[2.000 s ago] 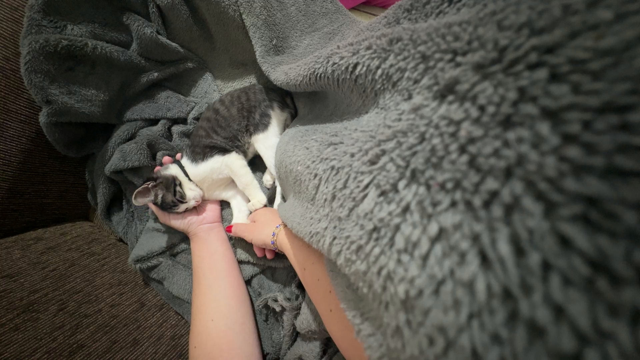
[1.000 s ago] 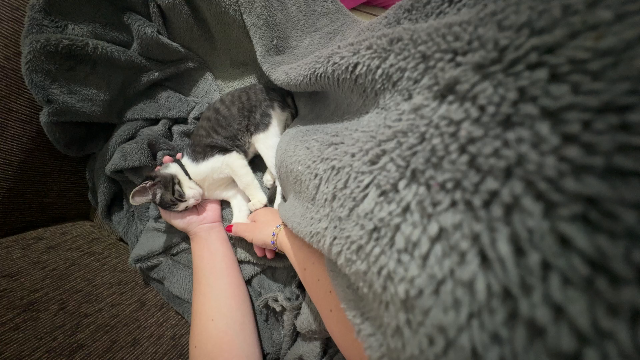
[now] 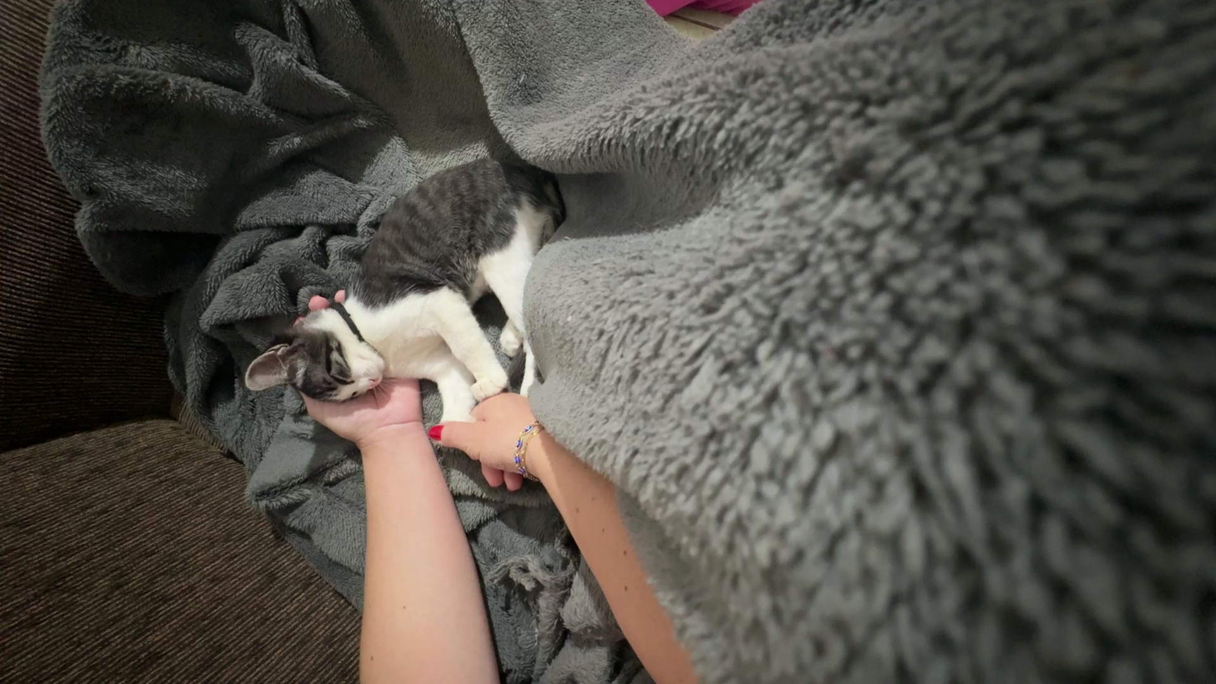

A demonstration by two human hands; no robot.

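Observation:
A grey tabby and white kitten (image 3: 437, 256) lies on its side on a rumpled grey fleece blanket (image 3: 294, 180), its eyes apparently shut. It wears a thin dark collar (image 3: 347, 320). My left hand (image 3: 370, 413) cups the kitten's head from below, palm up, with fingertips showing behind its neck. Close by on the right, my right hand (image 3: 489, 437) touches the kitten's front paws, its thumb with a red nail lying beside one paw and the other fingers curled under. A beaded bracelet (image 3: 524, 450) circles the right wrist. Blanket covers the kitten's rear end.
Raised folds of the fluffy blanket fill the right side of the view. Brown ribbed sofa upholstery (image 3: 142, 560) lies at the left and lower left. A bright pink item (image 3: 670, 5) shows at the top edge.

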